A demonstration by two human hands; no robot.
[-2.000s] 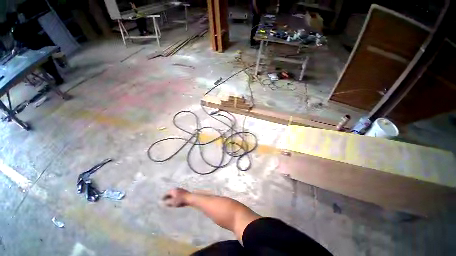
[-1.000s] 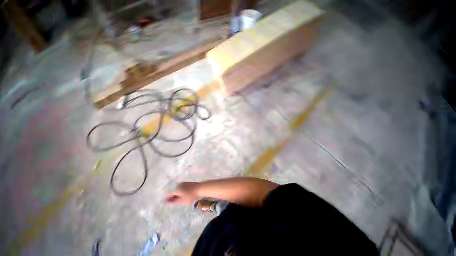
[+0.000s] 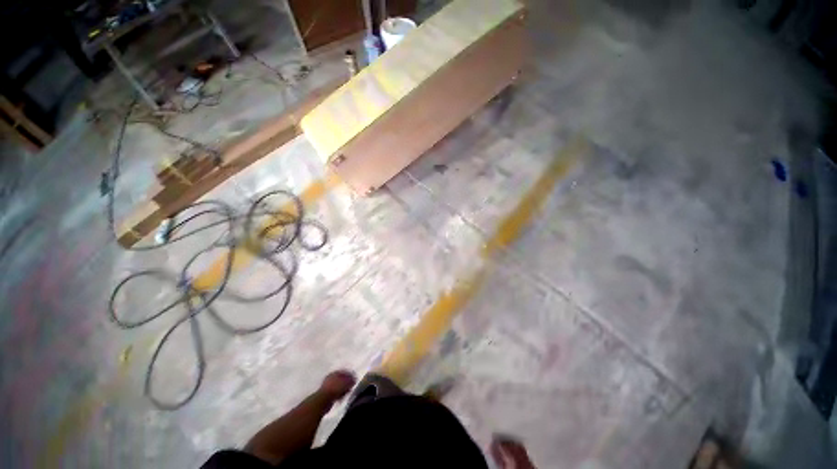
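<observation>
My left hand (image 3: 340,381) is low at the bottom centre, small and blurred; I see nothing in it, but cannot tell how its fingers are held. My right hand (image 3: 510,452) shows only in part at the bottom edge, blurred and cut off; I cannot tell whether it holds anything. Between them is my dark clothing, with part of a shoe at its upper edge. Nearest in front, a dark hose or cable (image 3: 195,341) lies in loose loops on the concrete floor, left of my left hand and apart from it.
A long box-like piece (image 3: 431,119) with a yellowish top lies ahead. Wooden boards (image 3: 243,156) lie beyond the loops, with a white bucket (image 3: 397,33) behind the box. A cluttered table (image 3: 128,26) stands at the upper left. A blurred brownish object (image 3: 712,452) is at the lower right.
The view has swung right, so the loops and long box now sit further left. My left arm now comes from the lower left, and part of my right hand has come into view.
</observation>
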